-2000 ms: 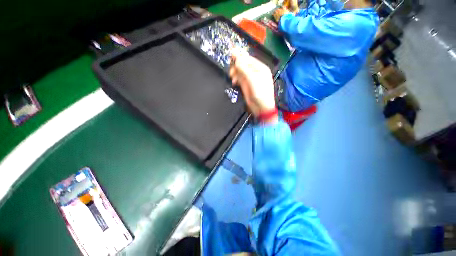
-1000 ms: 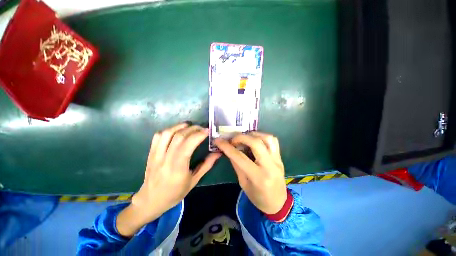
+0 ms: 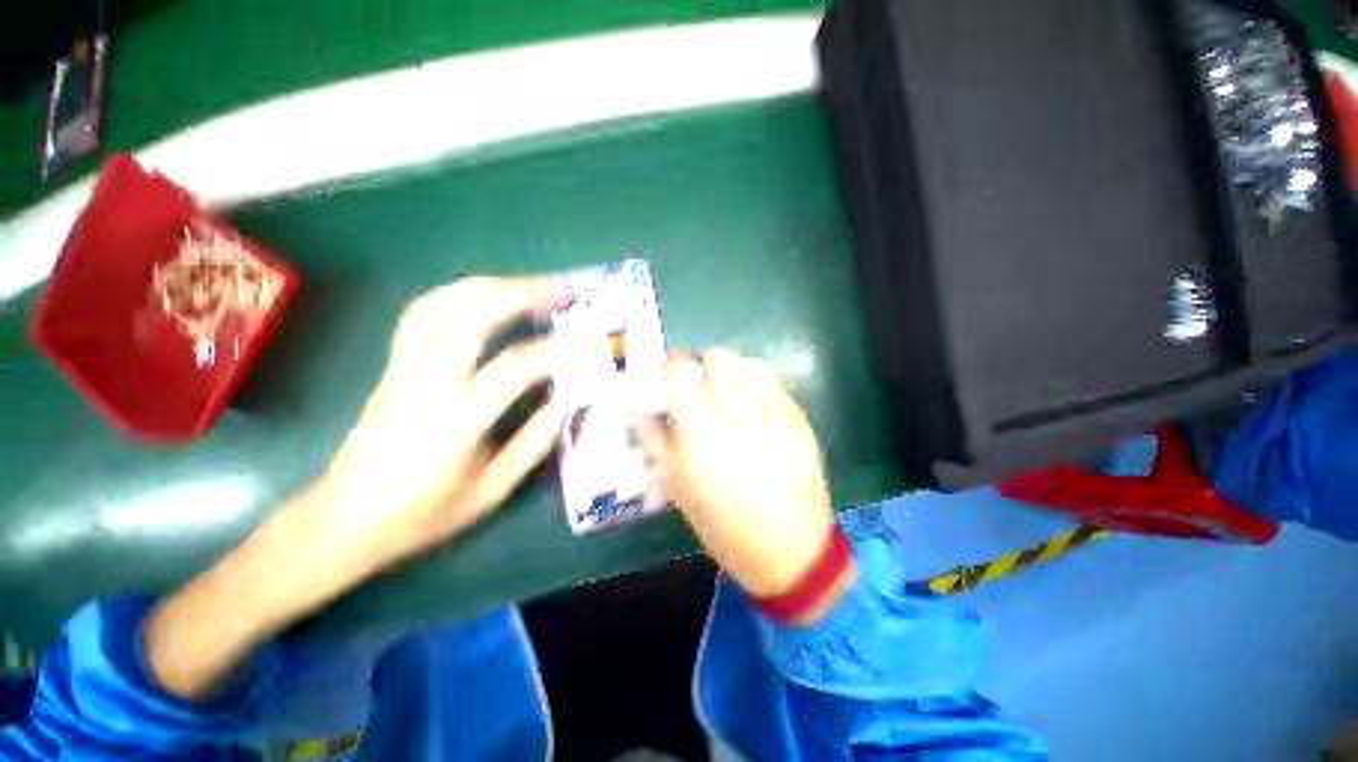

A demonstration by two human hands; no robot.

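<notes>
An open phone body (image 3: 608, 390), white inside with a pink-red rim and blue areas at its ends, lies over the dark green bench mat in the middle. An orange spot shows near its centre. My left hand (image 3: 447, 402) holds its left edge, with fingers along the upper and middle part. My right hand (image 3: 742, 462), with a dark red band at the wrist, is at its right edge, the fingertips touching its middle. Both hands are somewhat blurred. Whether a small part is between the right fingers cannot be told.
A red bin (image 3: 127, 320) with cream slivers stands at left. A large black tray (image 3: 1065, 223) with a silver pile stands at right. Behind run a white strip (image 3: 521, 112) and a green belt with a phone (image 3: 75, 107). Another person's blue sleeve (image 3: 1288, 439) shows at right.
The view has shifted, showing more of the tray and belt. My left hand has moved from the phone's near end up its left side. My right hand has moved to its right edge.
</notes>
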